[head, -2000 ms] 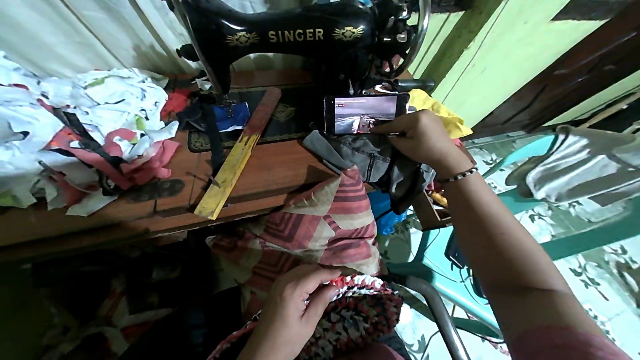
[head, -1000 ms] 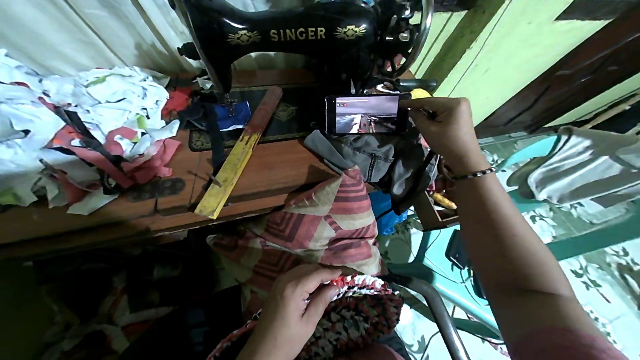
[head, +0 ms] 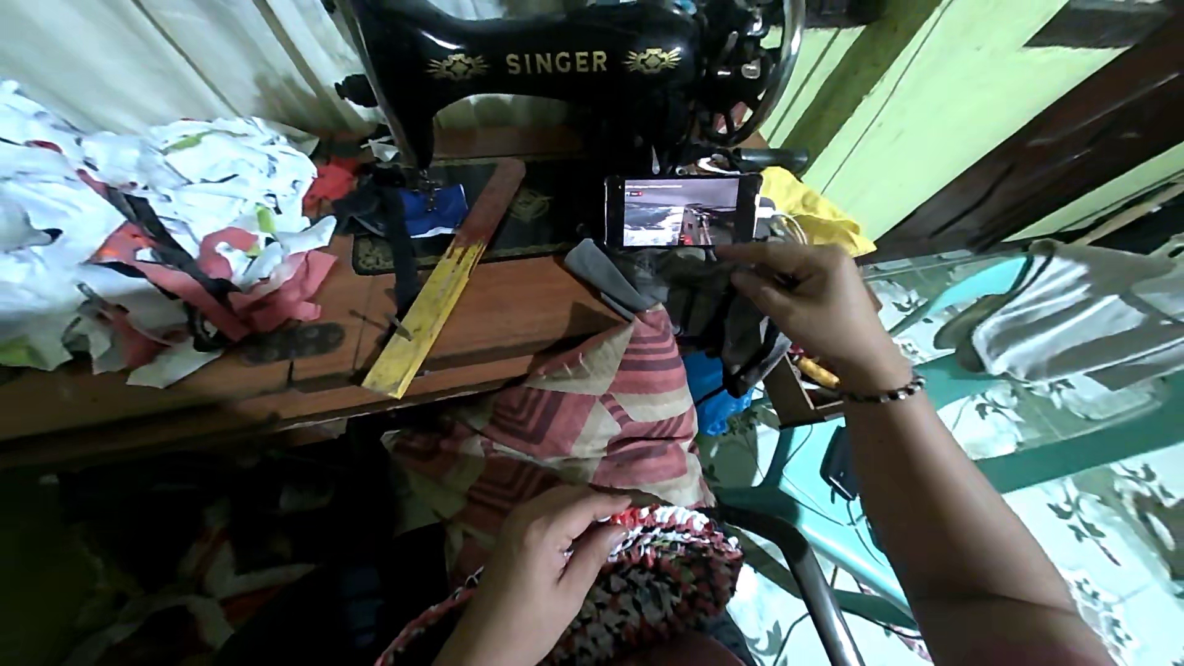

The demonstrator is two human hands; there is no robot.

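My left hand (head: 546, 564) grips the edge of a piece of chunky crocheted fabric (head: 647, 592), mottled black, grey, red and white, in my lap. My right hand (head: 814, 310), with a beaded bracelet at the wrist, is at the lower right edge of a smartphone (head: 683, 211); whether it grips the phone is unclear. The phone lies sideways with its screen lit, beside grey cloth (head: 689, 287) on the sewing table. Behind it stands a black Singer sewing machine (head: 555, 60). A red and yellow wooden strip (head: 444, 287) lies slanted across the table.
White and red fabric scraps (head: 185, 222) heap at the left of the wooden table (head: 518, 305). Patterned red and beige cloth (head: 601, 416) hangs at its front. A curved metal tube (head: 814, 573) is by my lap. Right of it are a teal plastic chair (head: 832, 499) and draped grey cloth (head: 1082, 305).
My right hand has moved from the phone's right end to its lower right edge. My left hand stays on the crocheted piece.
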